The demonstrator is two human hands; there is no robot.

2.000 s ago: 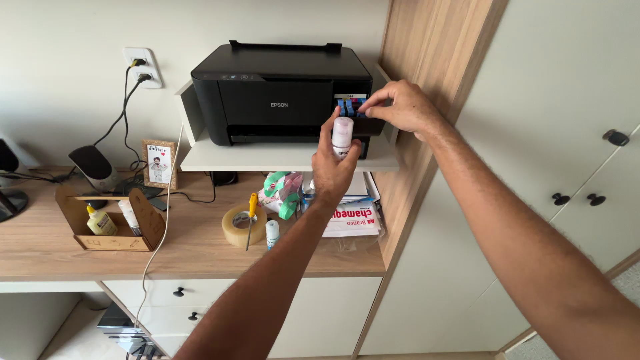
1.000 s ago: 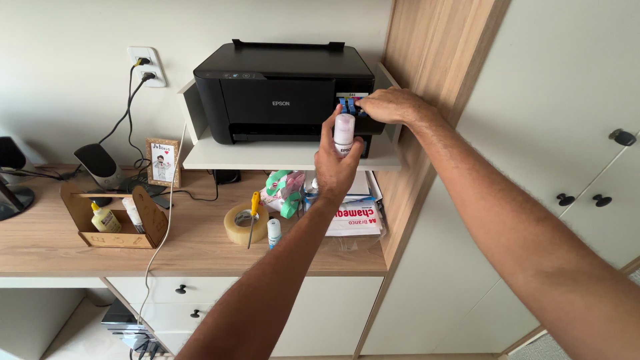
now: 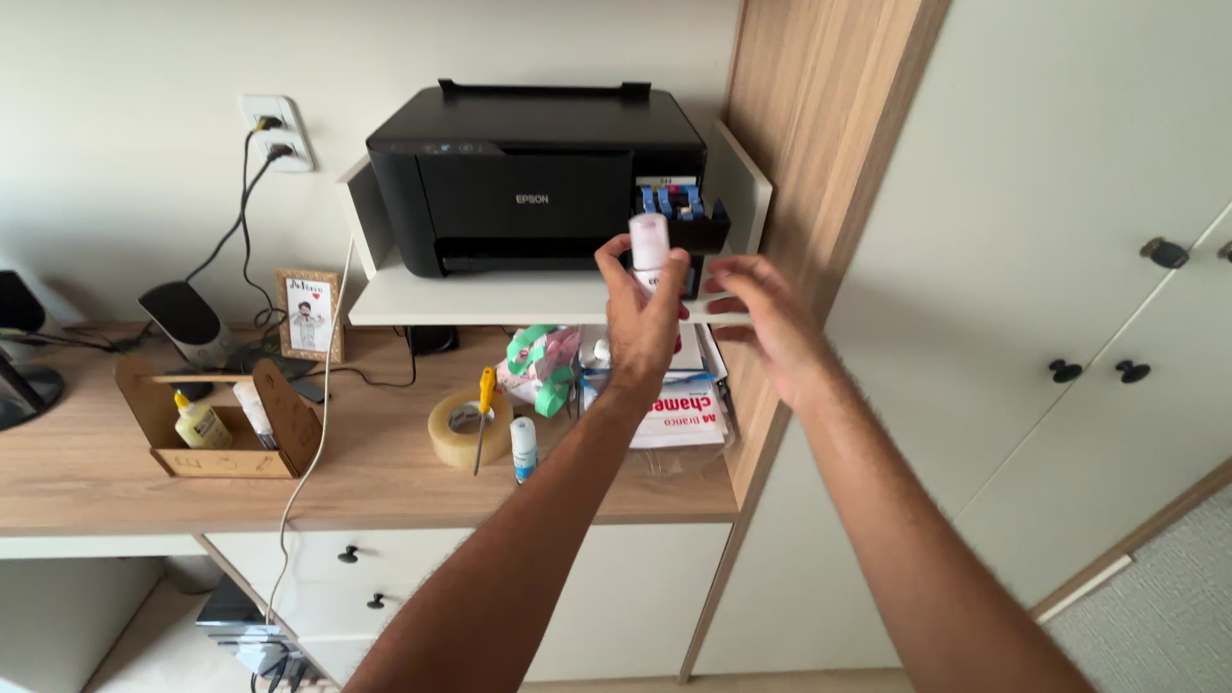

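My left hand [image 3: 640, 322] grips an ink bottle [image 3: 650, 245] with a pale, slightly pink cap, held upright before the shelf edge. Just right of it is my right hand [image 3: 756, 308], fingers apart and holding nothing. Behind and above them, a black Epson printer [image 3: 529, 197] stands on a white shelf [image 3: 481, 300]. At its front right the ink tank bay is open, showing blue tank caps [image 3: 664, 202]. Another small bottle [image 3: 524, 450] with a white cap and blue label stands on the desk beside a roll of clear tape [image 3: 448, 438].
A yellow-handled screwdriver [image 3: 487, 390] rests on the tape roll. Paper packs [image 3: 683, 423] and a pink-and-green bundle [image 3: 539, 371] lie under the shelf. Left are a wooden caddy [image 3: 226, 462] with glue, a framed picture [image 3: 308, 322], a speaker [image 3: 188, 322] and a hanging white cable [image 3: 322, 423].
My right hand has moved away from the tank bay, down and to the right, and its fingers are spread. The bottle in my left hand is lower, away from the bay.
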